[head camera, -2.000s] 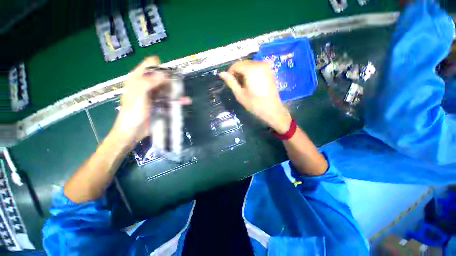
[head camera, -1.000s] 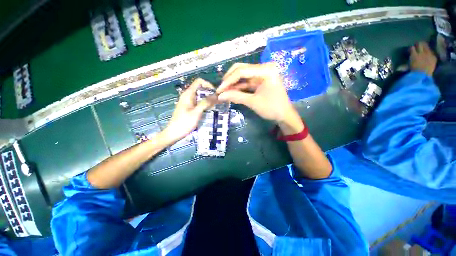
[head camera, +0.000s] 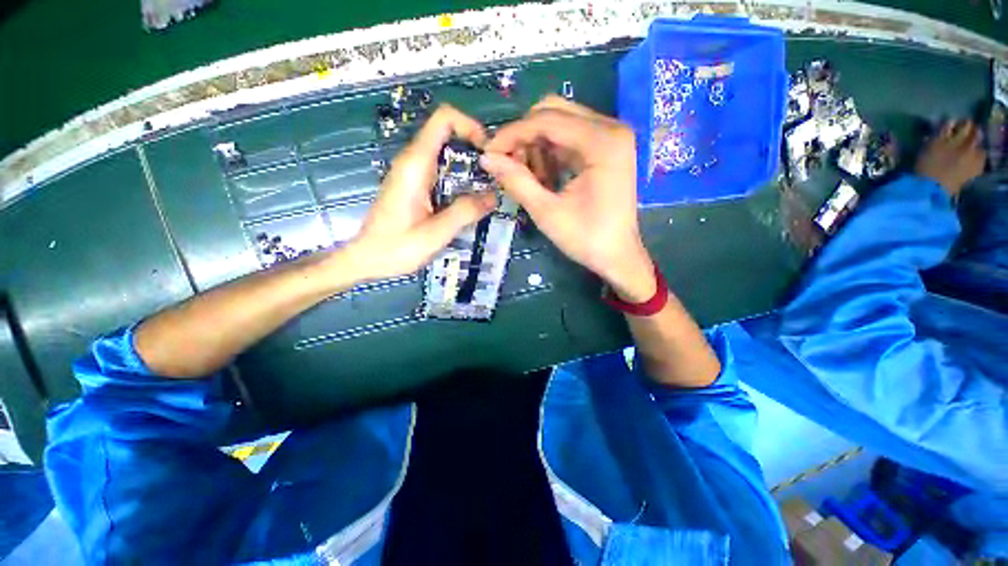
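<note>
The unit being assembled (head camera: 473, 265) is a grey-silver notched rectangle with a dark central strip, held upright in the picture in front of me. My left hand (head camera: 426, 205) grips its upper part between thumb and fingers. My right hand (head camera: 575, 177) is at the unit's upper end, thumb and fingertips pinched together; whether a small part is between them cannot be seen. The blue parts bin (head camera: 752, 122) stands just right of my right hand, with small silvery and white pieces inside.
Small loose parts (head camera: 403, 111) lie behind my left hand and more (head camera: 276, 248) lie at left on the thin-lined grid. A heap of silvery parts (head camera: 823, 122) lies right of the bin, by a neighbouring person's hand (head camera: 953, 155). A whitish rail (head camera: 365, 66) borders the green belt.
The unit came from a blurred hold at left to the middle, and my right hand joined its upper end. Since then the view has shifted; the hands keep nearly the same hold.
</note>
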